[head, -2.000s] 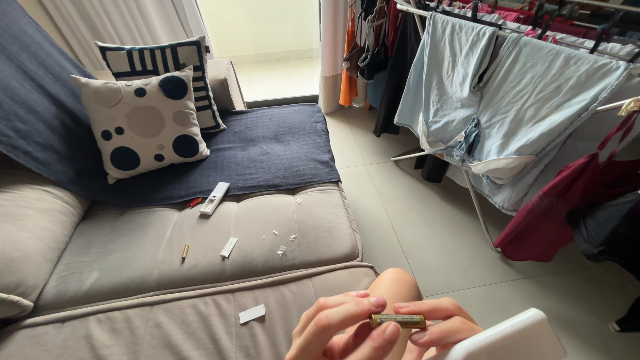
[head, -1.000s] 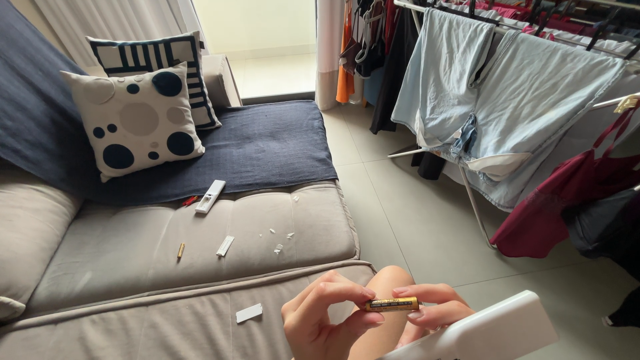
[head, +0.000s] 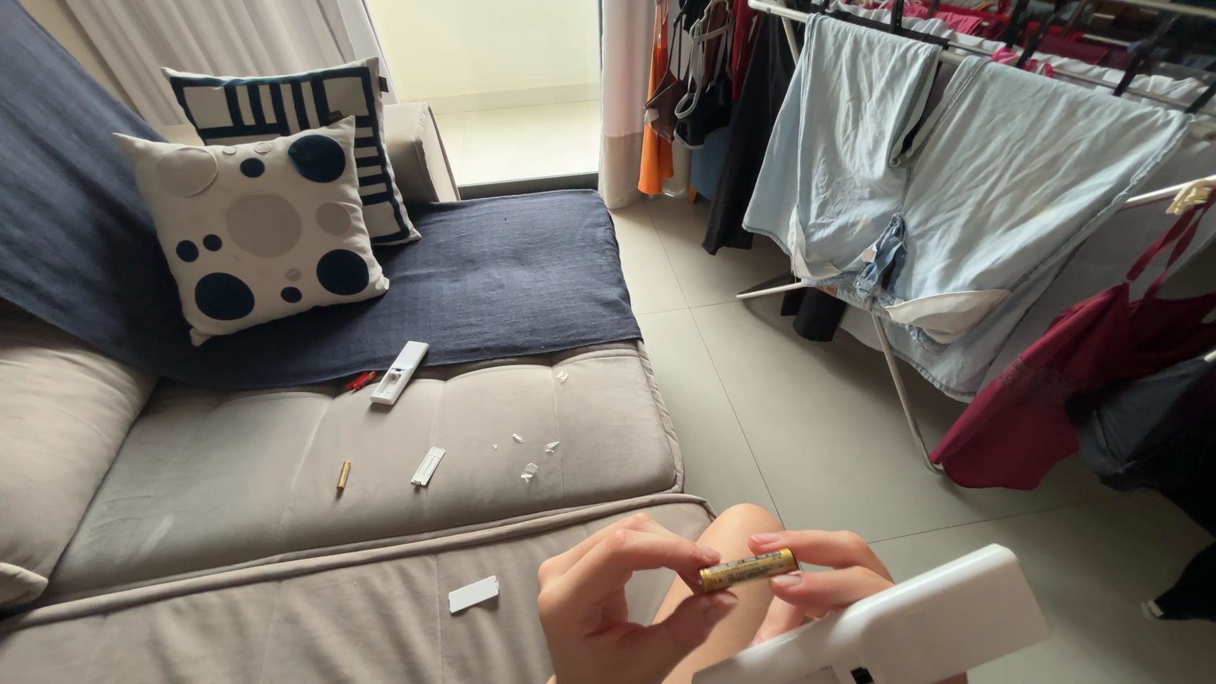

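Observation:
My left hand (head: pixel 632 594) pinches one end of a gold-coloured battery (head: pixel 748 569) between thumb and fingertips. At its other end, the fingertips of my right hand (head: pixel 822 575) grip the same battery, above my bare knee. A white plastic remote control (head: pixel 912 622) lies against my right hand, partly covering it, its far end pointing up and right. On the sofa seat lie a second gold battery (head: pixel 343 476), a small white plastic cover (head: pixel 428 467) and a white remote control (head: pixel 400 373) with red objects (head: pixel 361 381) beside it. Another white cover (head: pixel 473 595) lies nearer to me.
White scraps (head: pixel 529 471) are scattered on the grey sofa (head: pixel 237 456). A patterned cushion (head: pixel 261 228) leans on another over the dark blue throw (head: pixel 513 275). To the right, a drying rack (head: pixel 898 389) with hanging clothes stands on the tiled floor (head: pixel 760 399).
The battery, held lower and partly behind my fingers two seconds ago, is now held between both hands' fingertips with its side in fuller view. My left hand's fingers have spread into a wider pinch.

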